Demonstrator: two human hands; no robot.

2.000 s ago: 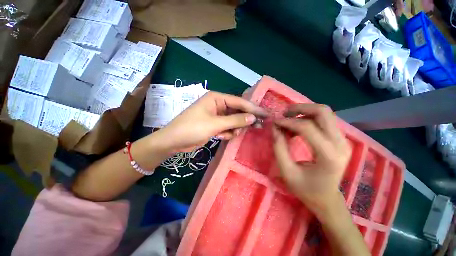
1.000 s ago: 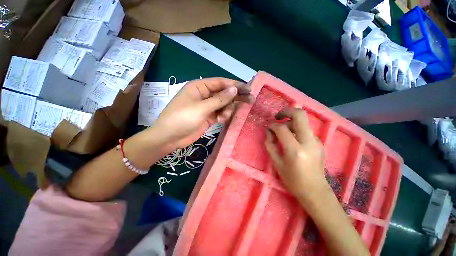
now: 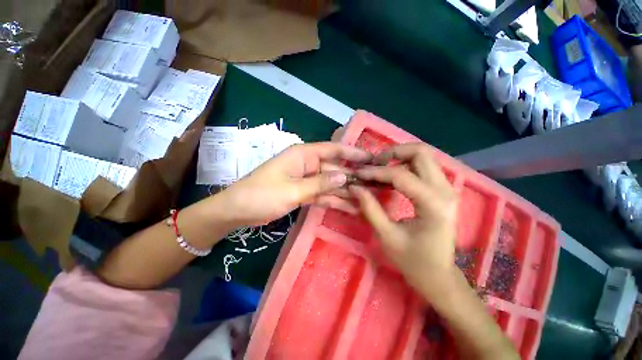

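Observation:
A pink-red compartment tray [image 3: 343,247] lies tilted across the view. Some of its pockets hold dark piles of small metal parts [image 3: 502,273]. My left hand [image 3: 299,179] is over the tray's upper left edge, its thumb and fingers pinched on a tiny dark part [image 3: 352,178]. My right hand [image 3: 412,211] is over the upper pocket, its fingertips meeting my left fingertips at the same spot. The fingers partly hide the part, and whether the right fingers grip one of their own cannot be told.
White product boxes [image 3: 53,119] sit in an open brown carton [image 3: 158,184] at left. Printed cards [image 3: 219,156] and tangled string loops [image 3: 243,235] lie beside the tray. A grey metal post [image 3: 556,149] crosses at right. Bagged products [image 3: 524,95] and a blue bin [image 3: 590,63] are beyond.
A second ago my hands were apart, the right one down in the upper pocket. Now the right hand has lifted and moved left, and both hands' fingertips are together.

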